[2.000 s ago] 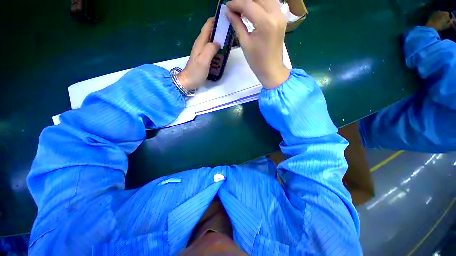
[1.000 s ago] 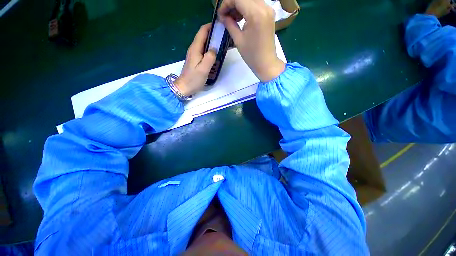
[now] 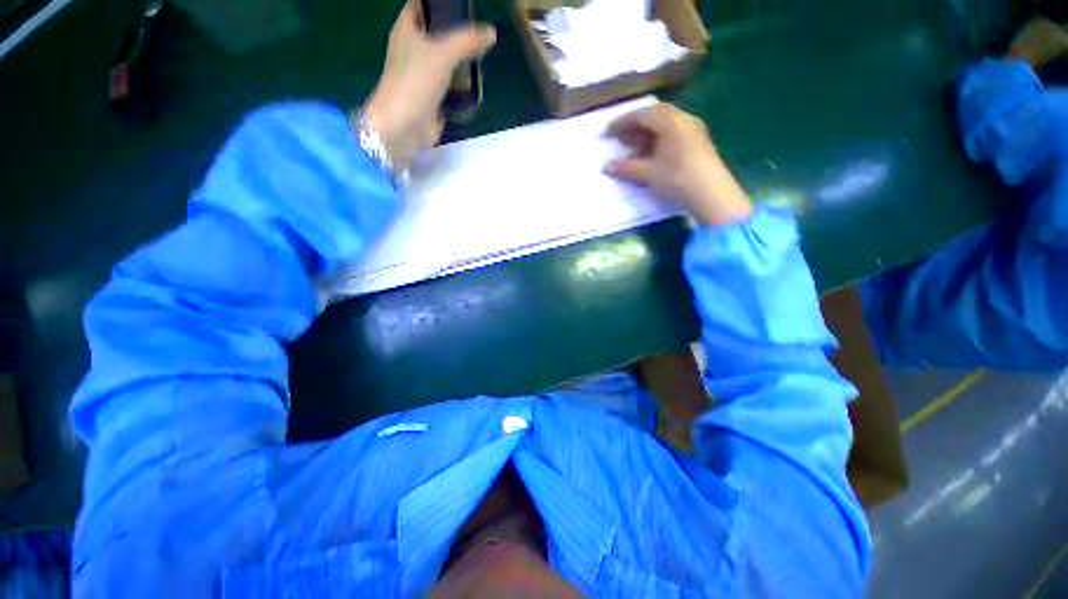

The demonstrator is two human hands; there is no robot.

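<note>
My left hand (image 3: 416, 76) holds a black handheld device (image 3: 451, 18) at the top edge of the view; the device is cut off by the picture's rim and its face cannot be made out. My right hand (image 3: 673, 155) is over the right end of the long white sheets (image 3: 515, 199), fingertips curled at their surface and slightly blurred. Whether it grips a piece there cannot be told. The sheets lie on the dark-green surface, their left end hidden by my left sleeve.
An open brown carton (image 3: 609, 88) heaped with white pieces (image 3: 609, 41) stands beyond the sheets. Another black device (image 3: 135, 53) lies at far left. A coworker's blue sleeve (image 3: 1007, 129) is at right. A large brown box (image 3: 867, 404) is below the surface's edge.
My left hand has moved up and left with the device. My right hand has left the device and come down right onto the sheets. The carton of white pieces is now uncovered.
</note>
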